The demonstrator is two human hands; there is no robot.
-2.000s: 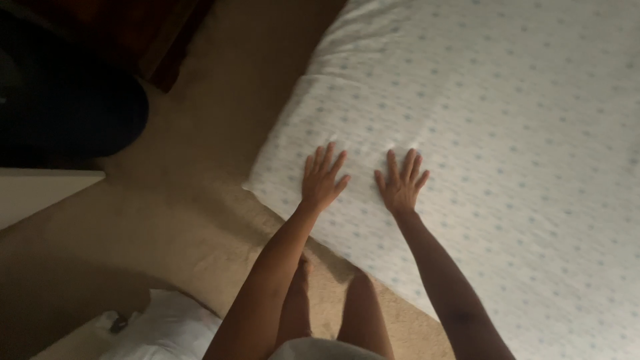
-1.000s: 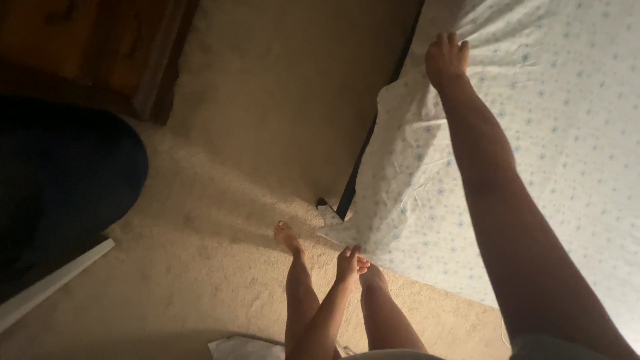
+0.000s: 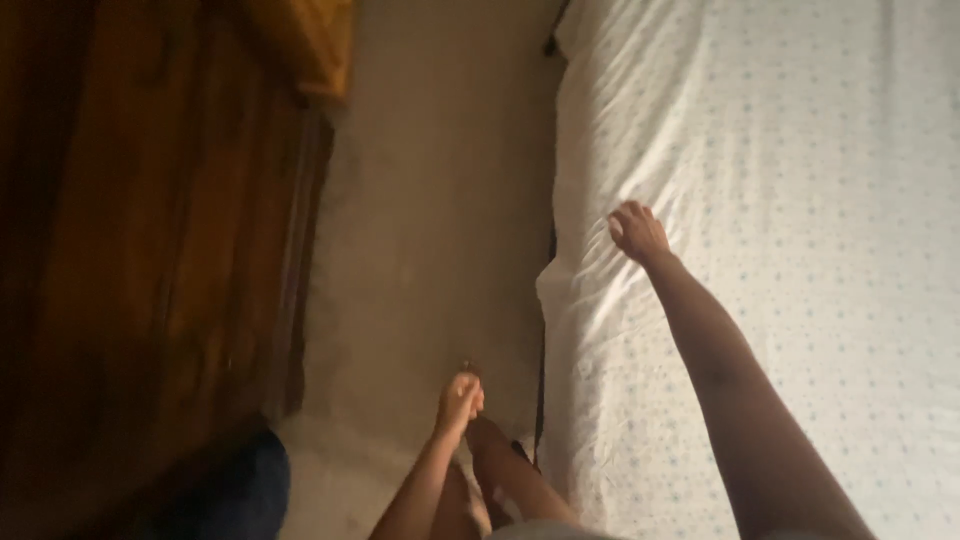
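A white fitted-looking sheet with small bluish dots (image 3: 817, 300) covers the bed on the right, its side edge wavy and wrinkled. My right hand (image 3: 639, 231) rests at the sheet near the bed's left side, fingers bent, with creases fanning out around it; whether the fingers pinch the cloth cannot be told. My left hand (image 3: 459, 401) hangs over the carpet just above my legs, fingers loosely curled, and no object shows in it. Between the sheet's edge and the carpet, a dark strip of the bed frame (image 3: 539, 397) shows.
Tan carpet (image 3: 420, 225) runs between the bed and a dark wooden piece of furniture (image 3: 135, 262) on the left. A lighter wooden corner (image 3: 322, 52) juts out at the upper left. A dark blue rounded object (image 3: 247, 480) lies at the lower left. My legs stand close beside the bed.
Both hands lay spread on the sheet two seconds ago; the left has since come off it. The right hand has shifted to the bed's side. The view has moved along the bed.
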